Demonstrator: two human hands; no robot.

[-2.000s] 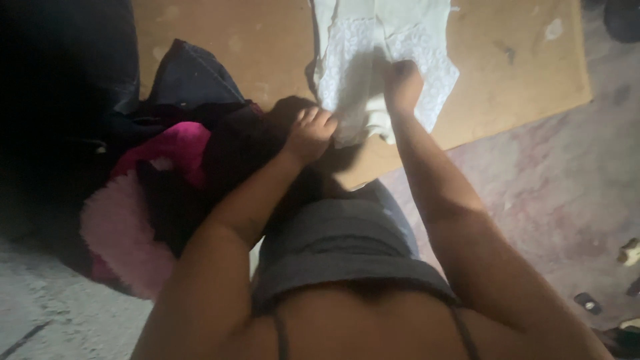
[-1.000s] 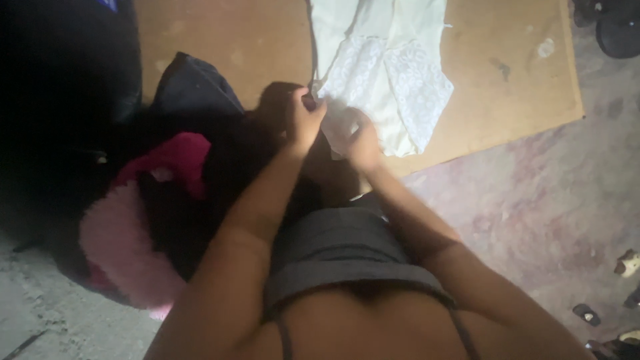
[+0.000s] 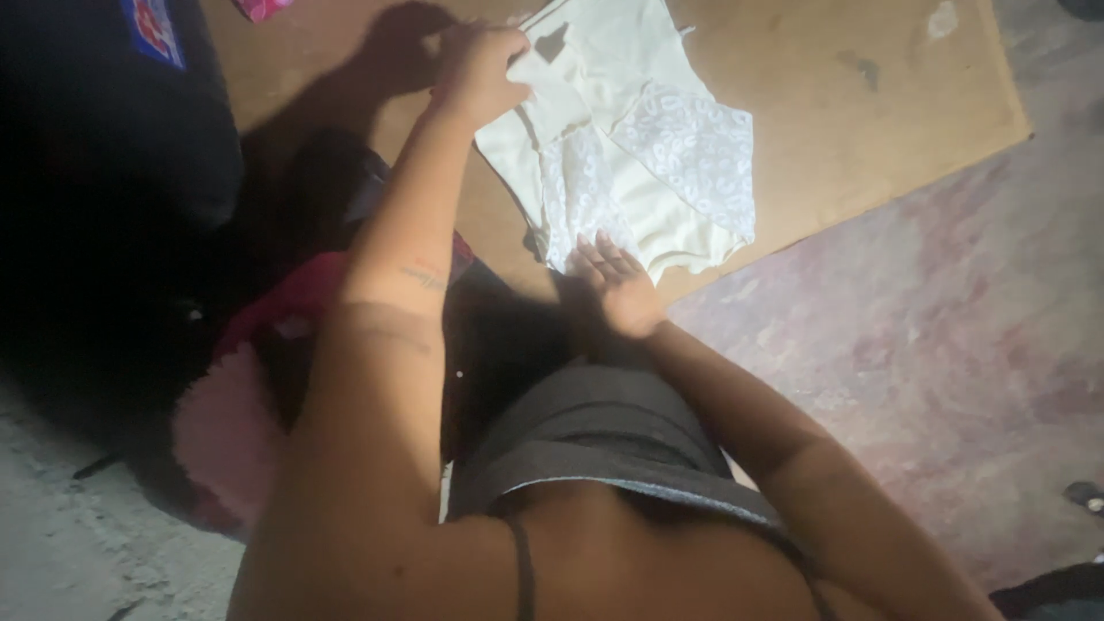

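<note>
A cream garment with white lace panels (image 3: 690, 155) lies on a brown board (image 3: 845, 112), partly folded over itself. My left hand (image 3: 487, 73) is at its upper left edge, with thumb and fingers closed on the cream cloth. At the garment's lower edge my right hand (image 3: 617, 285) rests nearly flat, its fingertips on the lace and nothing gripped. The garment's top runs out of view.
Dark cloth lies in shadow at the left, beside a pink fluffy item (image 3: 228, 431). A bright pink piece (image 3: 263, 7) shows at the top left. Mottled floor (image 3: 906, 345) borders the board, with a small dark object (image 3: 1082, 496) at the right.
My left hand has moved up from the garment's lower left corner to its upper left edge, and the cloth there is now folded over. My right hand has opened flat on the lower edge.
</note>
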